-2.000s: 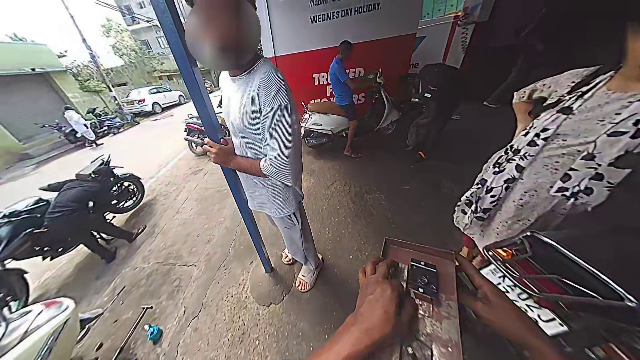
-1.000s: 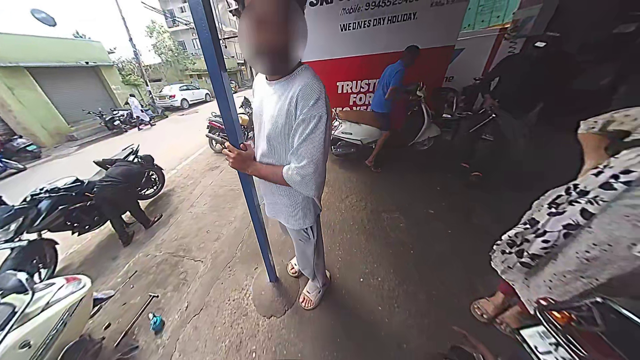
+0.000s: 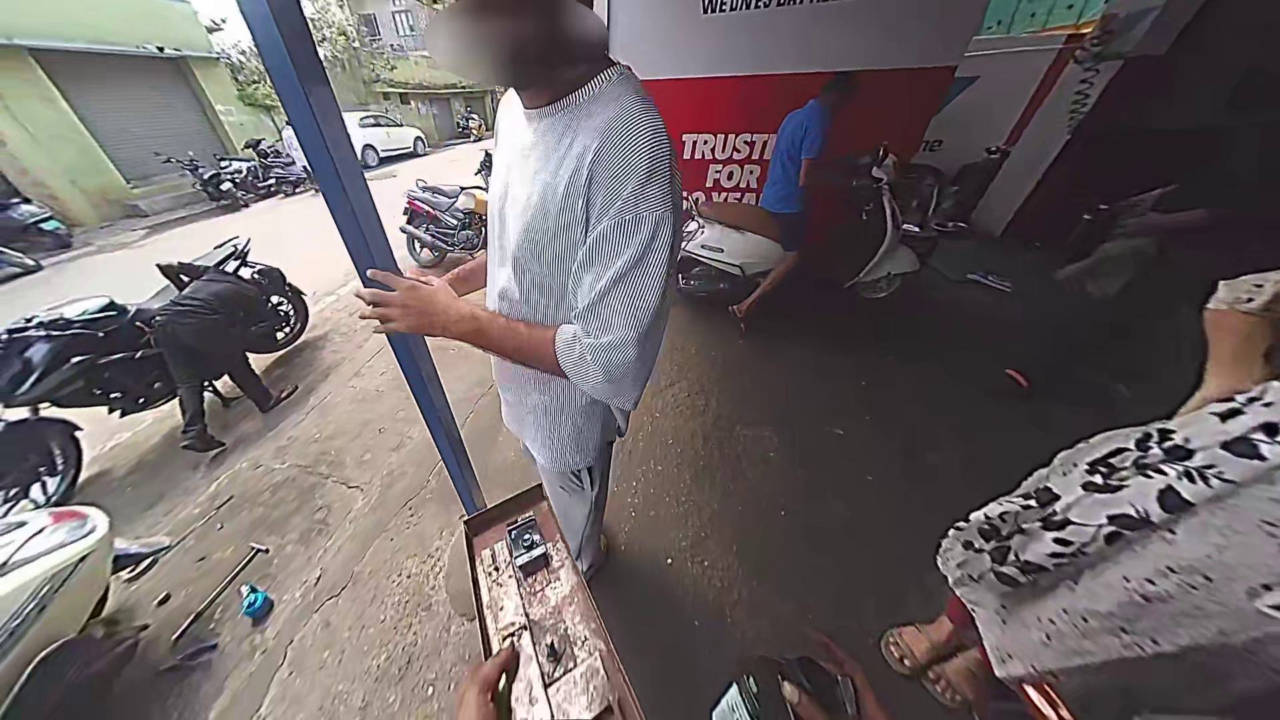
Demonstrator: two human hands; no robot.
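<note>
A long rusty metal tray [image 3: 474, 575] extends up from the bottom centre. In it lie a small black part with a round knob [image 3: 528, 545], a small dark upright piece [image 3: 552, 655] and worn flat sheets. My left hand [image 3: 488, 685] grips the tray's left rim near the bottom edge, its lower part cut off by the frame. To the right of the tray, my right hand [image 3: 845, 680] is closed around a dark object [image 3: 770, 690] with a pale teal patch; the frame's bottom cuts both off, and what the object is cannot be told.
A person in a striped shirt [image 3: 590, 250] holds a blue post [image 3: 350, 210] beyond the tray. Another, in patterned clothing [image 3: 1130, 530], is at right. Others are by a white scooter [image 3: 730, 245] and a black motorcycle [image 3: 90, 340]. A hammer-like tool [image 3: 220, 592] and blue item [image 3: 255, 602] lie on the ground.
The tray, out of view one second ago, is visible again, with my left hand at its rim. My right hand, beside the tray two seconds ago, is now apart from it with a dark object.
</note>
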